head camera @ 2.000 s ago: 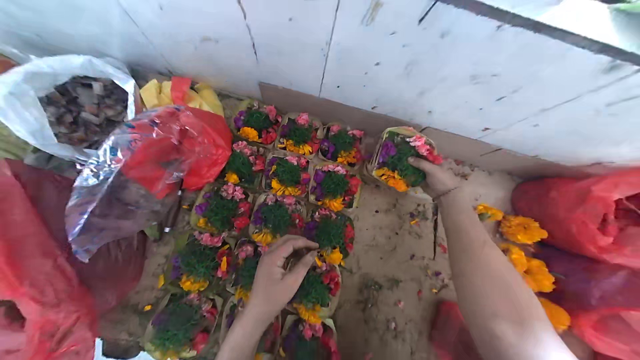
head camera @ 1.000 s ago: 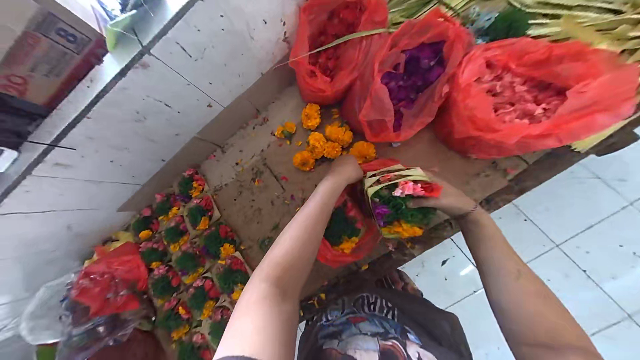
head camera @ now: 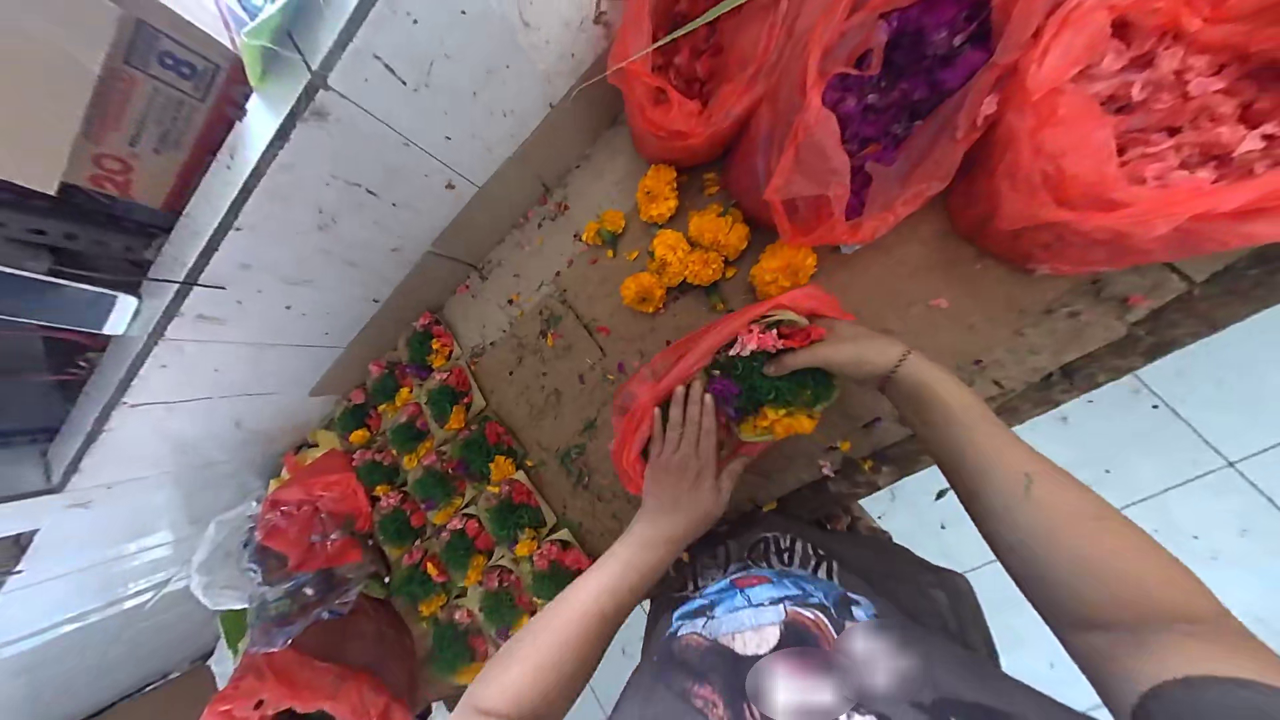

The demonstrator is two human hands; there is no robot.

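My right hand grips the upper right side of a small leaf tray filled with flowers: shredded green leaves, pink, red, purple and orange petals. The tray is at the mouth of a small red plastic bag. My left hand lies on the bag's lower left side, fingers spread, next to the tray; whether it grips the bag's film is unclear. Orange marigold heads lie on the brown board just beyond the bag. Rows of similar filled trays stand to the left.
Large red bags of red petals, purple flowers and pink petals stand along the far side. A tiled wall borders the left, with a cardboard box and a phone-like device beyond. White floor tiles lie right.
Two seconds ago my right hand held a filled tray near the rows. The view has swung toward the petal bags. Since one second ago, my left hand has moved down along the small bag.
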